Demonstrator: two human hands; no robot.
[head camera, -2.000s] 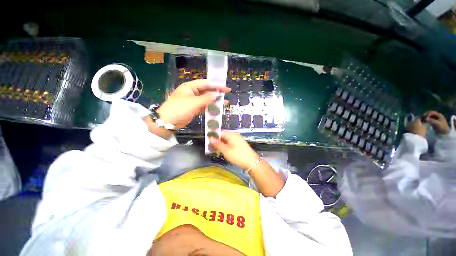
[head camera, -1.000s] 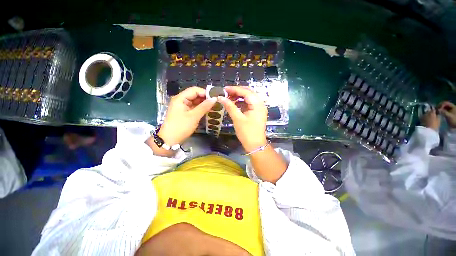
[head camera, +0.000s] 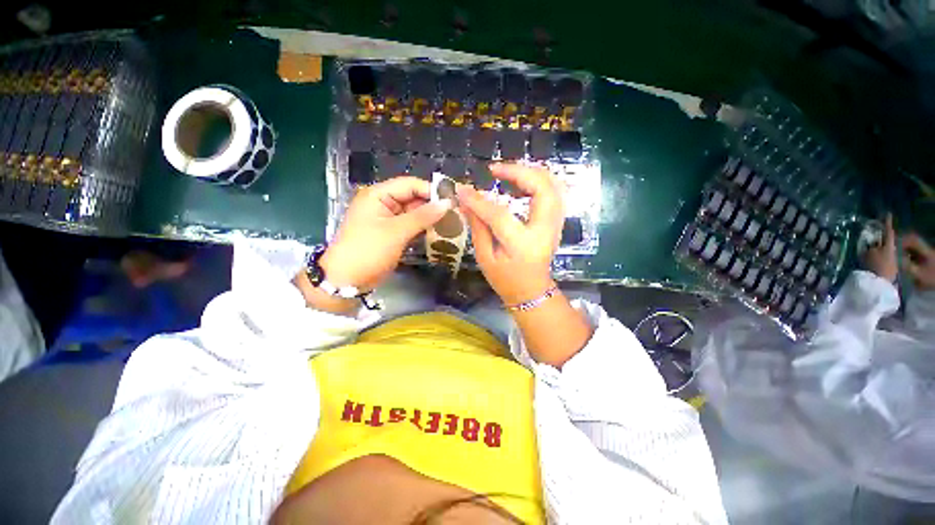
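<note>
A white liner strip (head camera: 445, 247) with round dark pads hangs down below my fingertips, over the front part of the blister tray (head camera: 333, 144). My left hand (head camera: 377, 235) pinches the strip's upper end. A dark adhesive pad (head camera: 447, 190) shows at that end, between my hands. My right hand (head camera: 521, 235) has its thumb at the pad's right edge and its index finger raised apart; whether it grips the pad I cannot tell. The tray holds rows of dark modules (head camera: 446, 140) with gold flex tails (head camera: 420, 111).
A sticker roll (head camera: 209, 133) lies left of the tray, with a neighbouring filled tray (head camera: 121, 138) beyond it. A tan piece (head camera: 299, 68) lies near the tray's back-left corner. A coworker's tilted tray (head camera: 761, 241) and a coworker's hands (head camera: 890, 252) are at right.
The long strip held lengthwise two seconds ago now has its upper end pinched at my fingertips. Since one second ago, my right index finger has lifted away and the pad end has turned.
</note>
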